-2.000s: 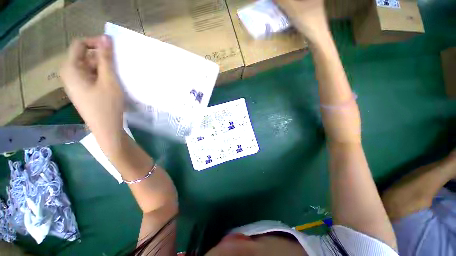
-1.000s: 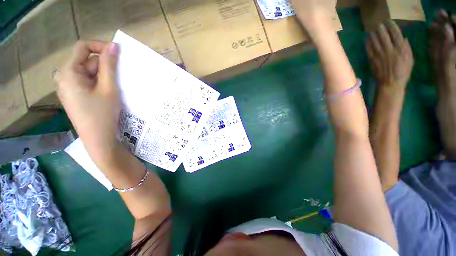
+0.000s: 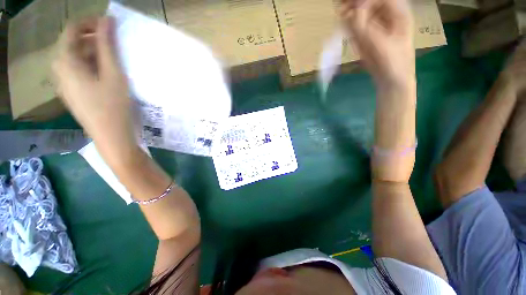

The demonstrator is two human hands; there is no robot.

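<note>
My left hand (image 3: 92,80) holds a white label sheet (image 3: 173,75) by its upper left edge. The sheet is blurred, with printed blocks only along its lower part and the rest blank. My right hand (image 3: 378,34) is raised at the upper right and holds a small white label (image 3: 330,63) by its edge, seen nearly edge-on and blurred. Another label sheet (image 3: 256,150) with several dark marks lies flat on the green surface in front of me. Brown cardboard boxes (image 3: 225,29) stand in a row at the far side.
Bagged white-grey cords (image 3: 34,219) lie at the left, below a grey strip (image 3: 46,143). A white paper piece (image 3: 106,173) lies under my left forearm. Another person's arm (image 3: 478,138) and blue-grey clothing are at the right, near a brown box (image 3: 490,29).
The label in my right hand is off the box and hangs in the air. My left hand and its sheet have risen. The neighbour's hand has moved away from beside my right arm.
</note>
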